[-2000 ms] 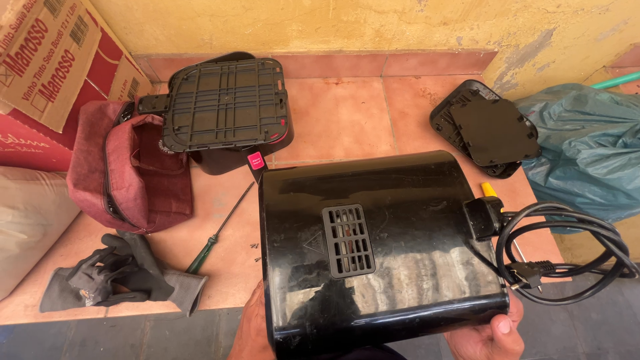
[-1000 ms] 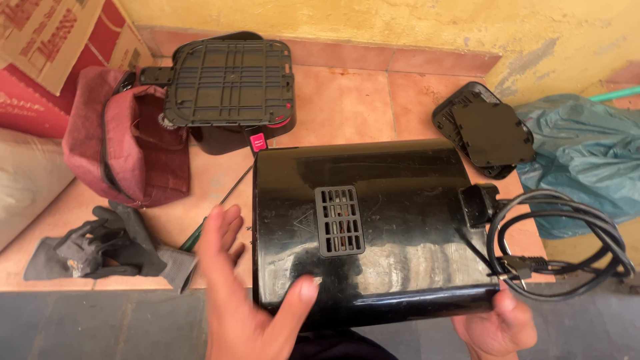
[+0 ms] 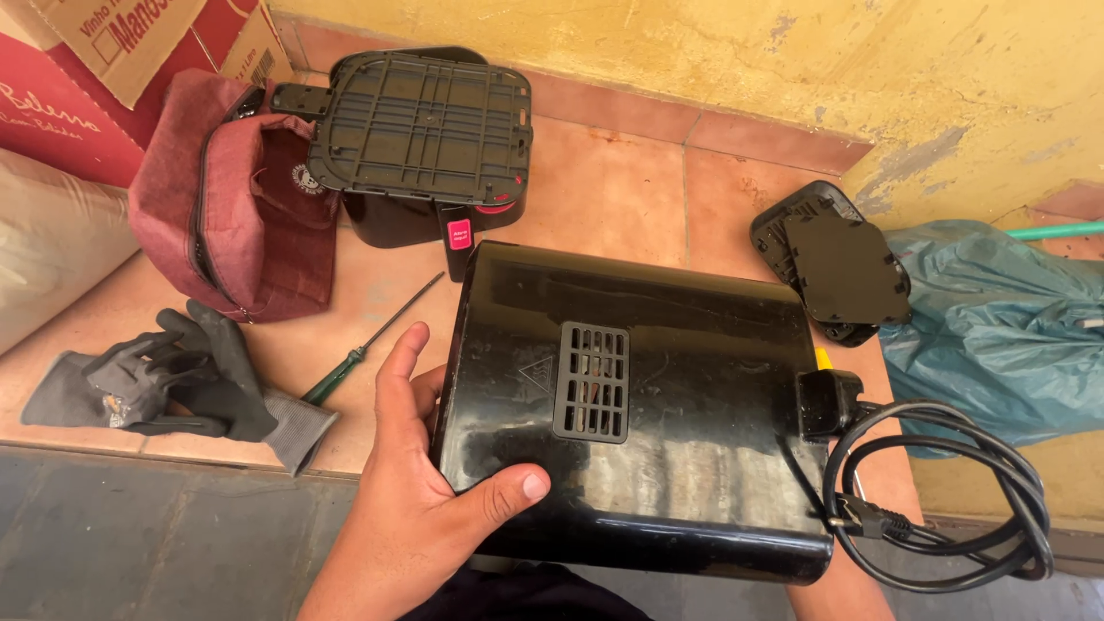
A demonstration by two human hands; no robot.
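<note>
A glossy black appliance housing (image 3: 690,362) with a small vent grille (image 3: 592,382) lies across the middle of the view. My left hand (image 3: 431,483) grips its left end, with the thumb on the top face and the fingers at the side. At the lower right corner only part of my right hand (image 3: 832,578) shows; its fingers are hidden beneath the housing. From the right end comes a coiled black power cord (image 3: 1018,483) with its plug (image 3: 871,519). Left of the housing, a green-handled screwdriver (image 3: 345,371) rests on the tiled ledge (image 3: 604,190).
Grey work gloves (image 3: 207,379) and an unzipped maroon bag (image 3: 233,207) lie at left. Behind, a ribbed black plate (image 3: 423,125) sits over a black basket with a handle. Black plastic covers (image 3: 845,267) and a teal plastic bag (image 3: 983,328) are at right, by the yellow wall (image 3: 949,78).
My left hand, raised with its fingers spread a second ago, is now closed around the housing's left end. My right hand has gone further under the lower right corner.
</note>
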